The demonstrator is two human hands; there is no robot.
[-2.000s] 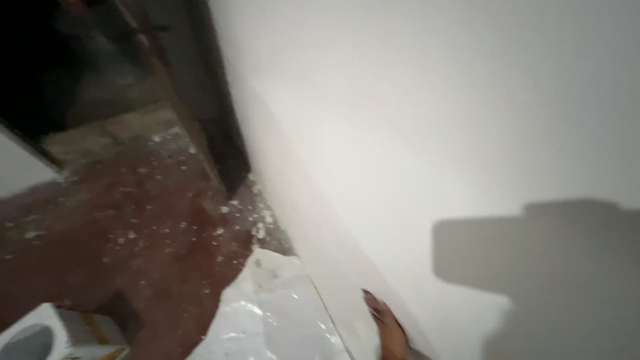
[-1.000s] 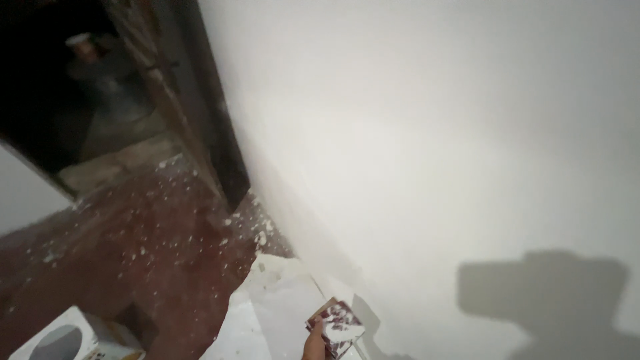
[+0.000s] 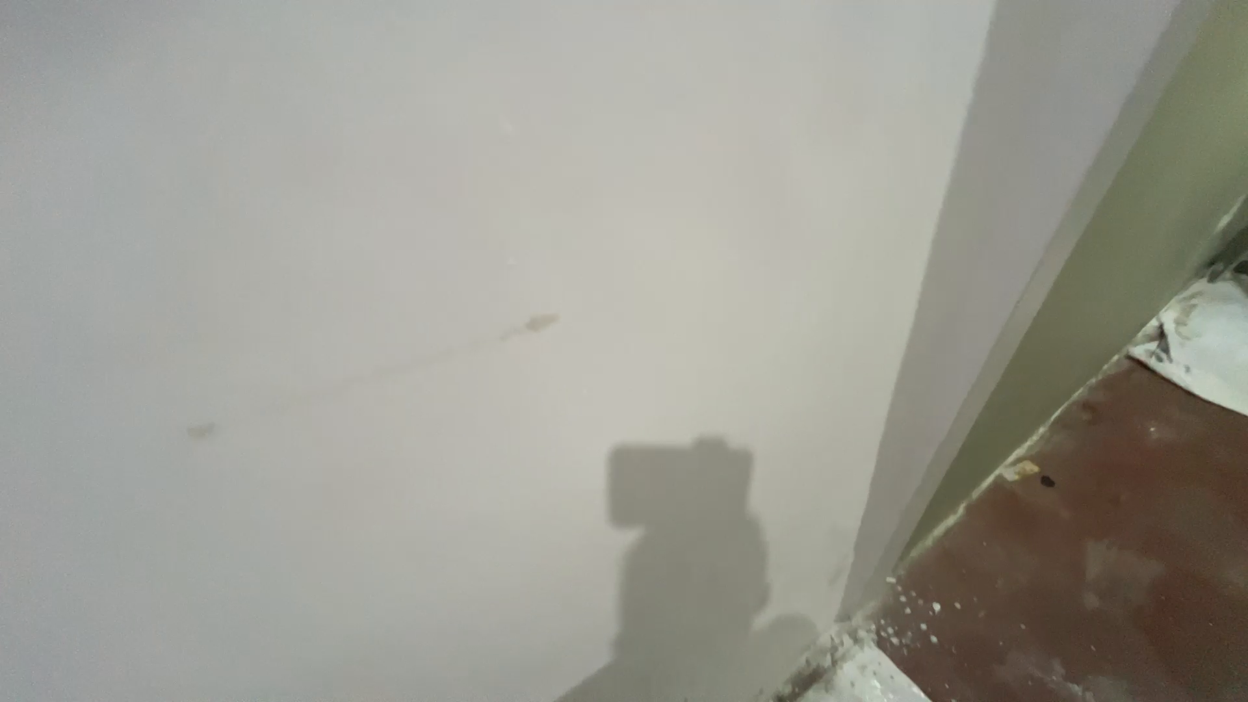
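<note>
Neither of my hands is in the head view now. A pale, smooth wall fills most of it. Across the wall runs a faint slanting line, with a small brownish mark at its upper right end and another mark at its lower left end. A dark shadow of a head with a boxy shape on it falls on the lower part of the wall.
At the right the wall meets a corner and a greenish wall face. Below lies a dark red floor with white crumbs. White sheeting lies at the right edge and at the bottom.
The view has swung to another part of the wall. One hand, which held a small reddish-brown block or pad with white residue a second ago, is out of view.
</note>
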